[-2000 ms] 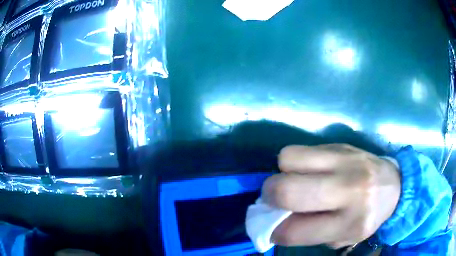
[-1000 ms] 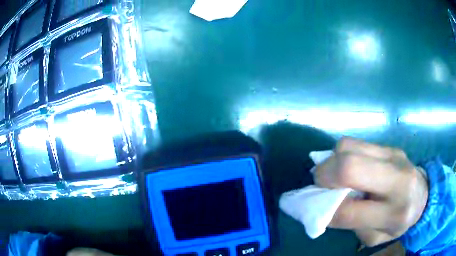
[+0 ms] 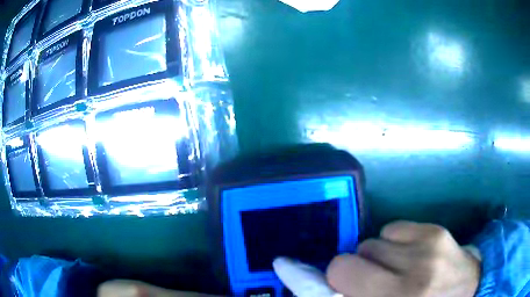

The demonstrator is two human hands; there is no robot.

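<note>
A handheld tester [image 3: 232, 203] with a black body and bright blue face lies near the bottom middle, its dark screen up and its lower part cut off by the frame edge. My right hand [image 3: 407, 261] is closed on a folded white wipe [image 3: 299, 278], whose tip lies over the lower part of the screen. My left hand [image 3: 142, 289] shows only as a strip at the bottom edge, left of the tester; its fingers and any grip are cut off.
A shiny clear lens tray [image 3: 90, 200] with several black-framed lenses lettered TOPDON lies at the left, close beside the tester. A white piece [image 3: 311, 4] lies at the top edge. The glossy green mat [image 3: 360, 75] spreads beneath, with bright reflections.
My right hand lifted the wipe off to the right of the tester, then came back down over the lower screen. The tester and tray now appear further right than one second ago.
</note>
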